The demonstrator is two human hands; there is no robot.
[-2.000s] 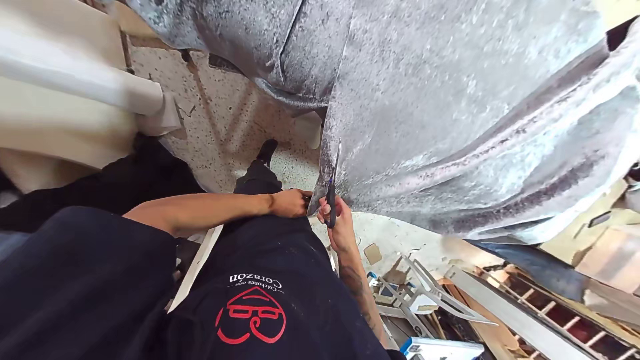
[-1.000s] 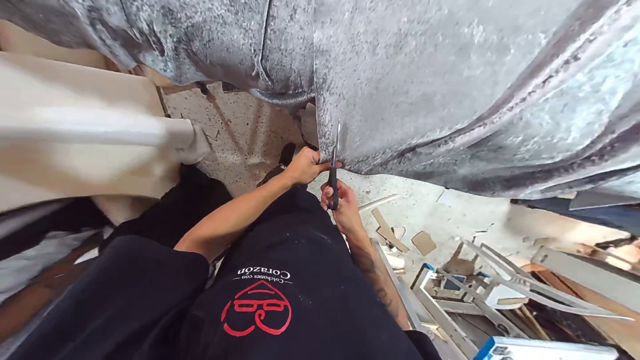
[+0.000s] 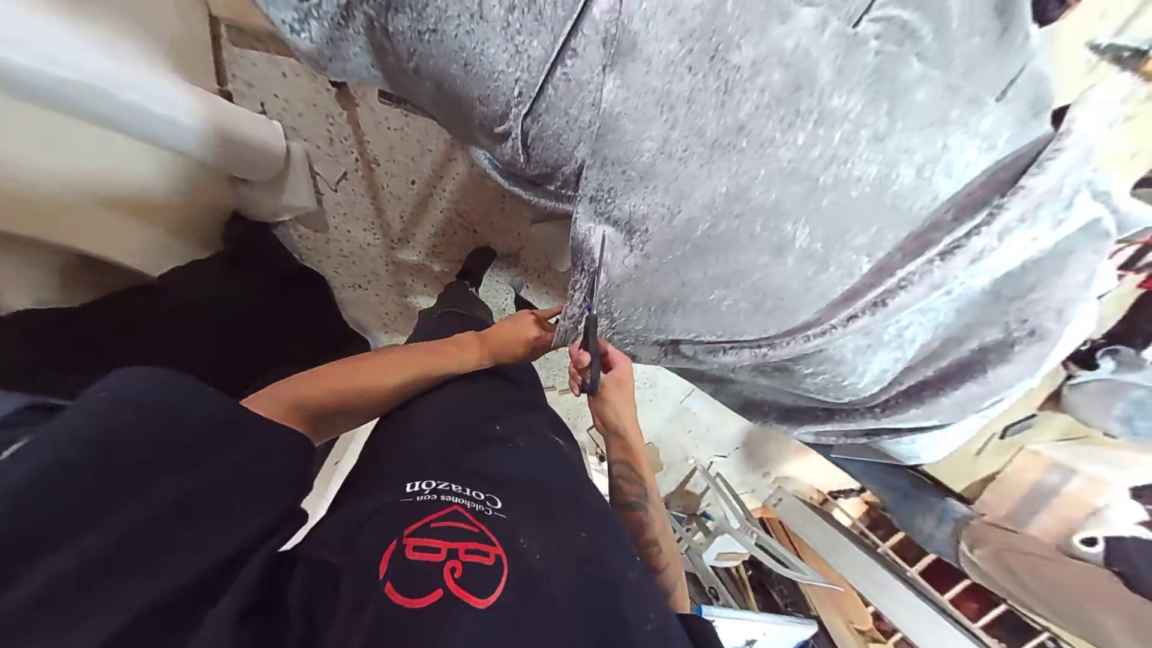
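Grey crushed-velvet fabric (image 3: 774, 162) hangs in a large sheet across the upper middle and right, with folds along its lower right. My left hand (image 3: 522, 336) pinches the fabric's edge near its lower left corner. In my right hand (image 3: 605, 373) is a pair of scissors (image 3: 591, 337) with dark handles, the blades pointing away from me and lying over the fabric close to that edge. Whether the blades are parted cannot be made out. A long seam or edge runs up the fabric beyond the tips.
Cream padded pieces (image 3: 108, 144) and a dark cloth (image 3: 180, 306) lie at the left. Speckled flooring (image 3: 396, 180) shows below the fabric. Metal frame parts (image 3: 747, 531) and a slatted wooden frame (image 3: 927, 558) are at the lower right. Another person's trousers (image 3: 1035, 558) appear at the right edge.
The view has shifted between frames. Both hands stay at the fabric's edge, and the scissors remain in my right hand.
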